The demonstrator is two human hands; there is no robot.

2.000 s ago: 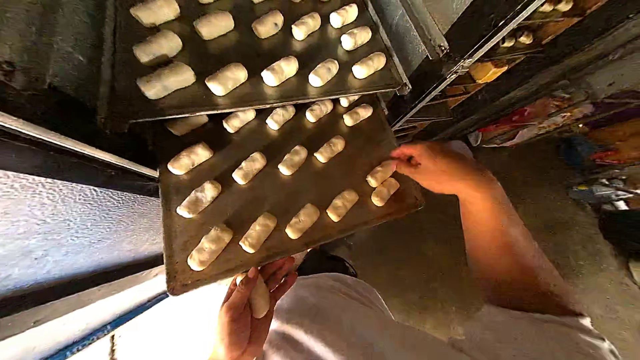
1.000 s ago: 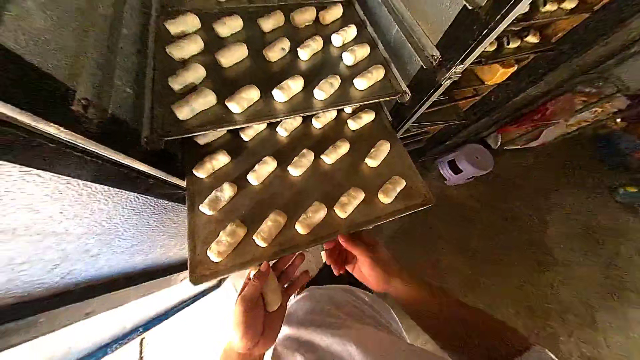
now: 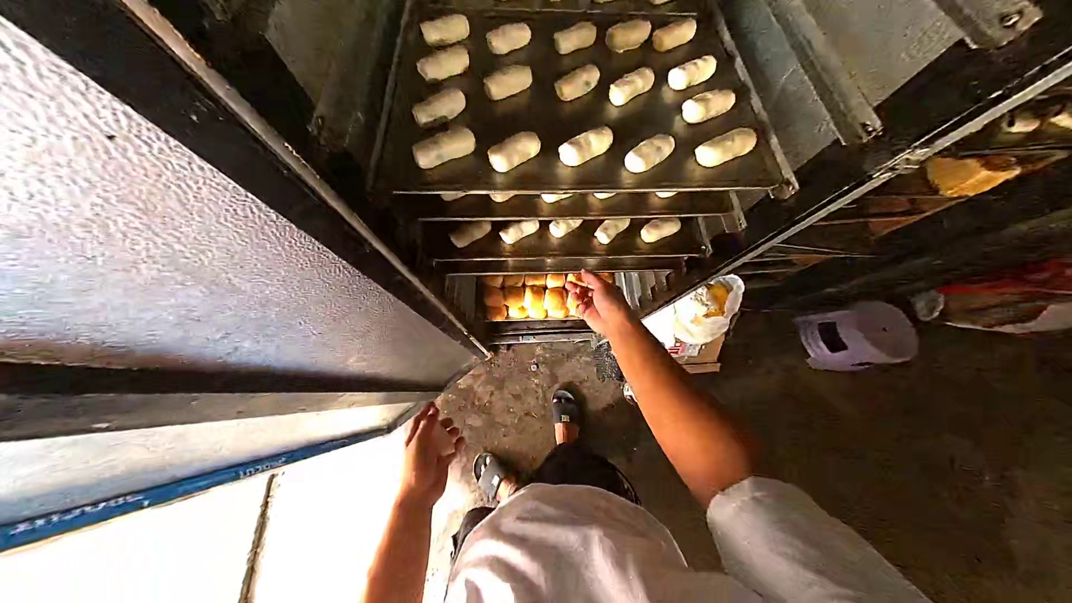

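Raw dough rolls (image 3: pixel 585 146) lie in rows on a dark metal baking tray (image 3: pixel 536 177) at the top of the rack. Below it, more trays slot into the rack, one with a row of dough rolls (image 3: pixel 565 228) showing. My right hand (image 3: pixel 596 303) is just below that tray's front edge, fingers loosely spread, with no object visible in it. Golden baked buns (image 3: pixel 536 300) fill a lower tray beside its fingertips. My left hand (image 3: pixel 431 452) hangs low at the left with curled fingers; something pale shows by its palm, but what it is cannot be made out.
A textured metal door or panel (image 3: pixel 209 243) with a dark frame slants along the left. At the right are another rack with trays, a white bag (image 3: pixel 708 310) on a box, and a pale plastic container (image 3: pixel 858 337) on the floor. My sandalled feet stand below the rack.
The lower tray that stuck out toward me is now back inside the rack. My right hand has left my left hand's side and is by the rack front. The view has shifted.
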